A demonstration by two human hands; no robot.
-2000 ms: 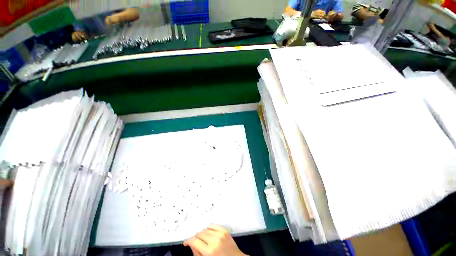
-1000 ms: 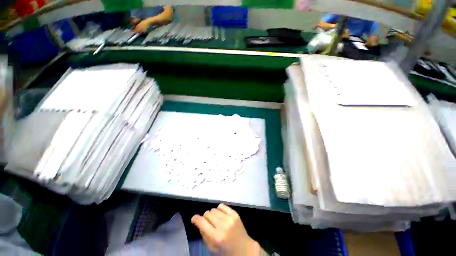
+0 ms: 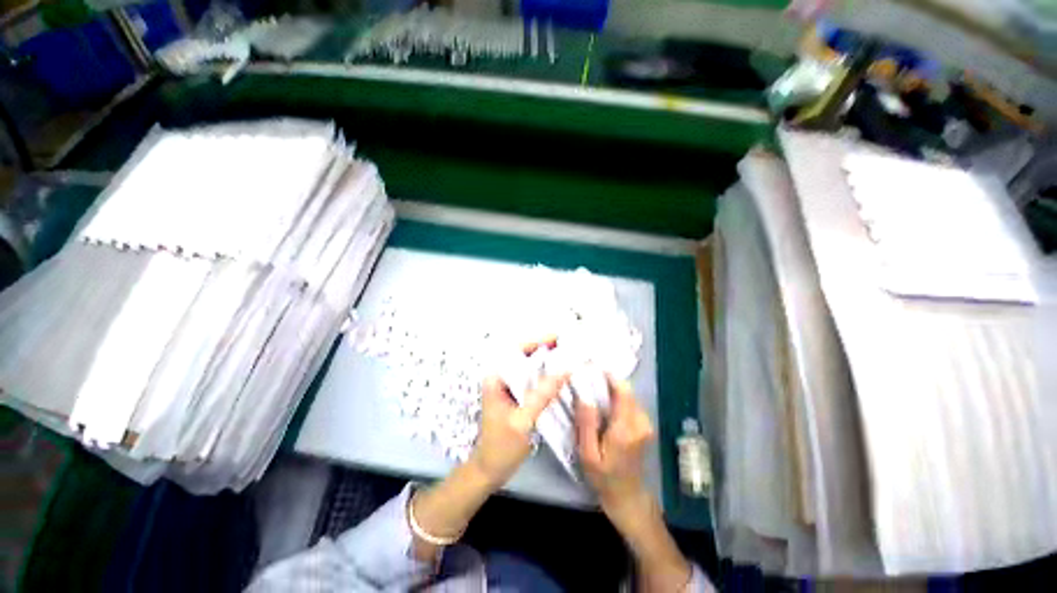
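Note:
My left hand (image 3: 507, 426) and my right hand (image 3: 614, 438) are together over the right part of the white board (image 3: 377, 446). Between them they hold a bundle of slim white parts (image 3: 556, 426), its upper end over the heap. The heap of small white pieces (image 3: 435, 373) lies loose across the board. A small bottle (image 3: 693, 460) stands upright on the green mat to the right of the board. Fine detail of the bundle is blurred.
A tall stack of white sheets (image 3: 214, 336) stands left of the board and another (image 3: 811, 382) stands at the right. White strips lie on the left stack. Beyond a green partition (image 3: 545, 162) is another bench with white parts (image 3: 435, 35) and dark items.
My left hand has come into view. My right hand has moved from the board's front edge up and right onto the bundle, which is newly in view. The camera view has shifted.

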